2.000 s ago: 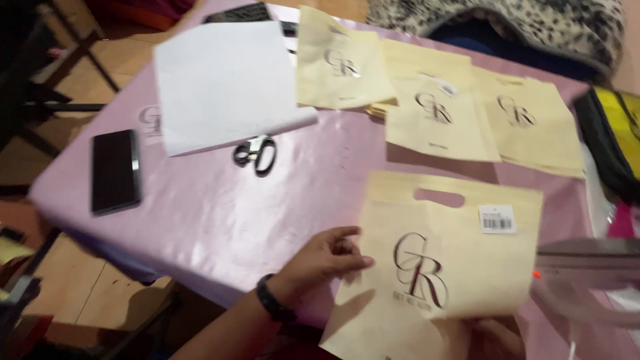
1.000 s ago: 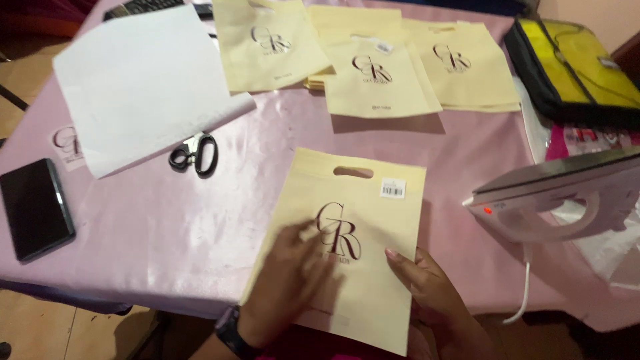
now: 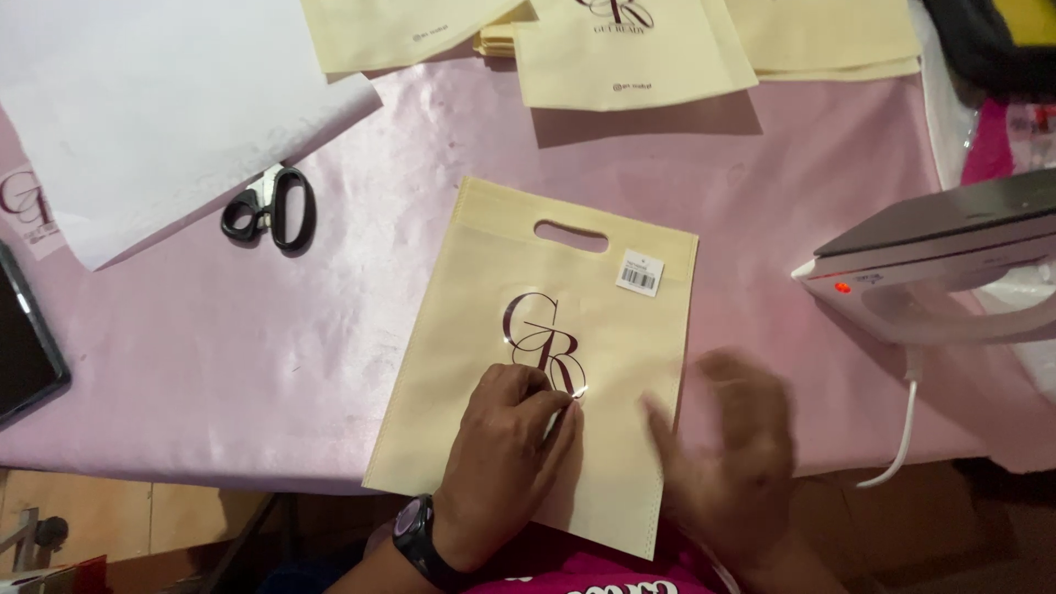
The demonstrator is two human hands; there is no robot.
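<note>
A cream non-woven bag [image 3: 462, 330] with a die-cut handle lies tilted on the pink-covered table. Dark monogram lettering [image 3: 544, 342] marks its middle, with shiny film-like glints at the edges, and a white barcode tag [image 3: 640, 273] sits near the top right corner. My left hand [image 3: 511, 445], with a watch on the wrist, rests on the bag, thumb and fingertips together at the lower edge of the lettering; whether they pinch film there is unclear. My right hand [image 3: 730, 445], blurred by motion, is by the bag's right edge with fingers apart, holding nothing visible.
A clothes iron [image 3: 949, 264] with a lit red light stands at the right, its white cord [image 3: 899, 437] hanging toward the table edge. Black-handled scissors [image 3: 268, 210] touch a large white sheet [image 3: 148, 107]. More printed bags [image 3: 635, 74] lie at the back. A phone [image 3: 25, 338] is far left.
The bag was partly lifted two seconds ago and now lies flat. My left hand has settled at the lettering's lower edge. My right hand has moved off the bag's lower right side. The view is closer.
</note>
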